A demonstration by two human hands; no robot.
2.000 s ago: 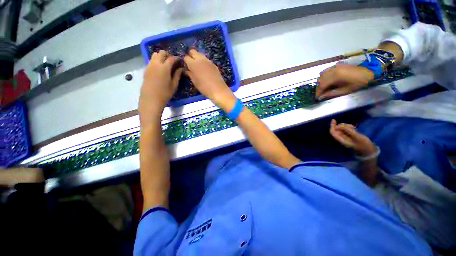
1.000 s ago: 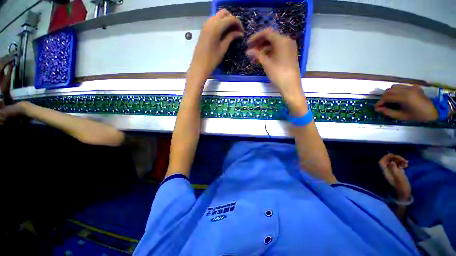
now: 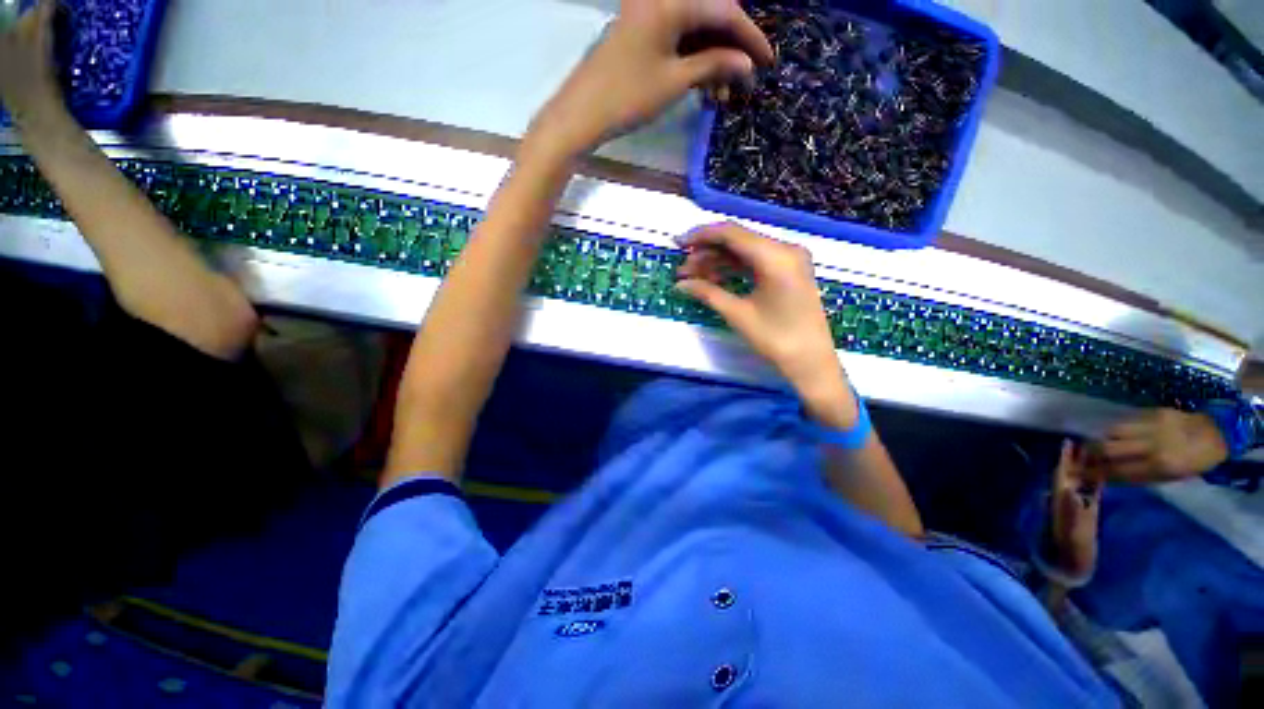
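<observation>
The blue component bin, heaped with dark, wiry parts, stands beyond the board row. My left hand is at the bin's left edge, thumb and fingers apart over its upper left part; I cannot tell if it pinches a part. My right hand is above the green circuit boards, in front of the bin, with thumb and forefinger curled towards each other. Something tiny and dark may be at its fingertips, too small and blurred to tell. A blue strap is on my right wrist.
The white board rail runs across in front of me. At far left a coworker's arm reaches to a blue bin of violet parts. At far right another coworker's hands are in front of the rail.
My right hand has left the bin and come back over the boards. My left hand stays by the bin, now at its left edge. The right coworker's hand has left the boards. The view has shifted.
</observation>
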